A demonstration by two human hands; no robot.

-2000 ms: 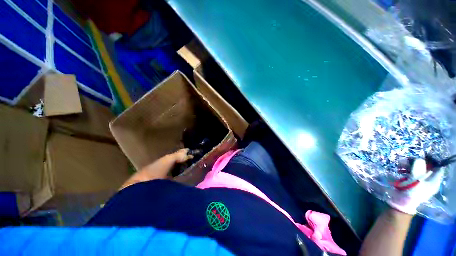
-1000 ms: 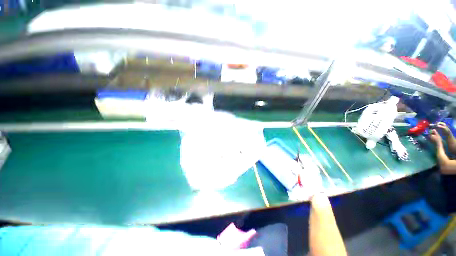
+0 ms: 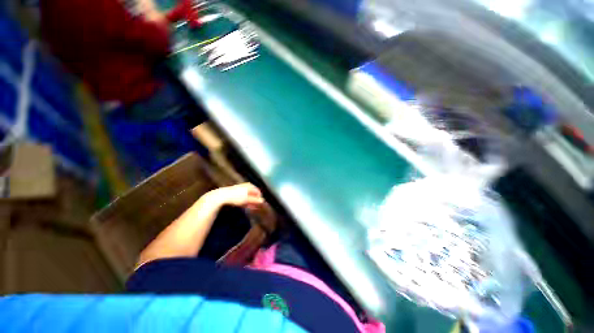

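My left hand (image 3: 247, 195), bare and blurred, is over the near right side of the open cardboard box (image 3: 156, 198), below the bench edge. Its fingers are bent; a dark shape lies just beyond them, and I cannot tell if they hold it. A large clear plastic bag (image 3: 433, 244) full of small silver and white pieces sits on the green bench at the right. My right hand is not in view.
The green bench (image 3: 309, 146) runs diagonally. A person in a red sleeve (image 3: 107, 52) is by a white cable bundle (image 3: 231, 49) at the far end. A beige and blue bin (image 3: 381, 91) stands behind the bench. More cartons (image 3: 49, 247) are at left.
The view swung right along the bench, then back left and down. The right hand, last seen at the blue tray, has left the picture. The left hand is back in view at the box.
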